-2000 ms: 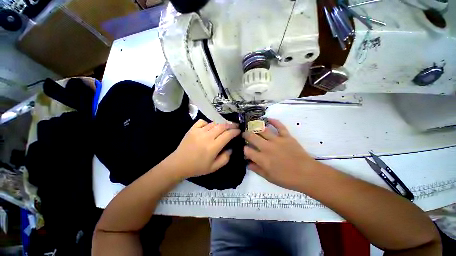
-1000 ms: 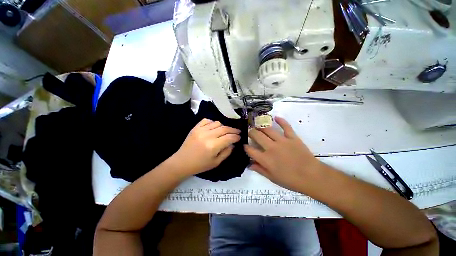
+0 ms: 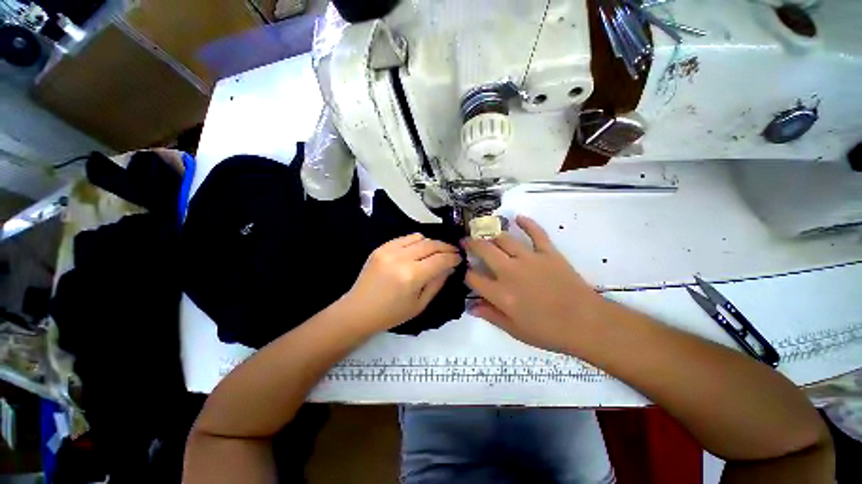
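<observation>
A black garment piece (image 3: 284, 246) lies bunched on the white table, left of and under the needle area. My left hand (image 3: 402, 279) rests on it, its fingertips pressing the cloth just in front of the presser foot (image 3: 463, 213). My right hand (image 3: 529, 284) is beside it, fingertips on the cloth's right edge, below the pale yellowish block (image 3: 486, 227). The fingertips of both hands nearly meet. The cloth under my fingers is partly hidden. The white sewing machine (image 3: 487, 76) stands above, with its ribbed tension knob (image 3: 486, 137).
Thread snips (image 3: 732, 321) lie on the right of the table. Long thin tweezers (image 3: 605, 187) lie behind them. A printed ruler (image 3: 473, 369) runs along the front edge. A black cloth heap (image 3: 113, 302) hangs at the left. Red fabric (image 3: 673, 444) shows below right.
The black cloth's lower edge near my hands has moved up from its place two seconds ago. My hands stay close to the needle. The camera view has shifted slightly.
</observation>
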